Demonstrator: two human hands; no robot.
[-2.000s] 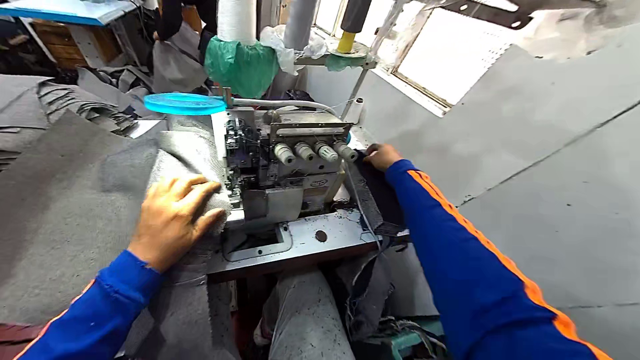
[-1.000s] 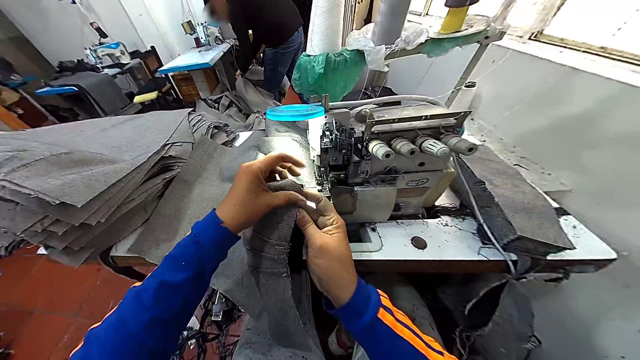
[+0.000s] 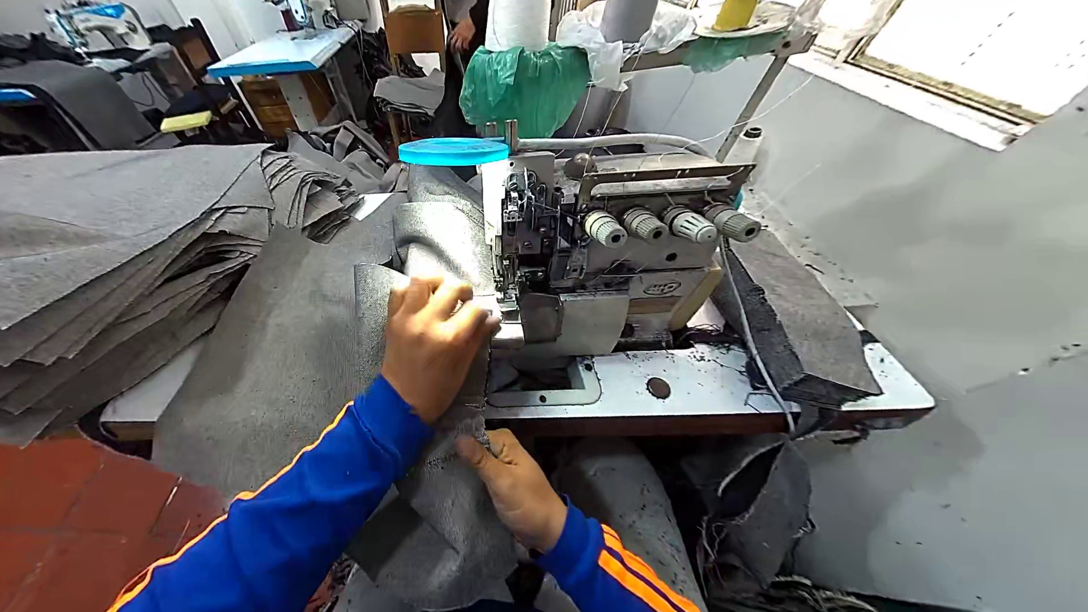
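Note:
An overlock sewing machine (image 3: 629, 255) stands on a white table, its needle area lit at its left end. My left hand (image 3: 433, 340) lies with curled fingers on grey fabric (image 3: 442, 238) just left of the presser foot, gripping an edge of it. Lower down, below the table's front edge, my right hand (image 3: 514, 489) pinches the hanging part of that fabric between thumb and fingers. A wider grey fabric panel (image 3: 272, 357) spreads to the left of my left hand. The fabric's contact with the needle is hidden.
A tall stack of grey fabric pieces (image 3: 119, 246) lies at the left. Bundled grey pieces (image 3: 799, 314) rest right of the machine, beside a cable. Thread cones (image 3: 518, 25) and a green plastic bag (image 3: 525, 89) are behind. Part of a person (image 3: 463, 38) shows beyond.
My right hand was at the machine's right side, then came beside my left hand near the needle, and is now lower on the fabric. The view has shifted.

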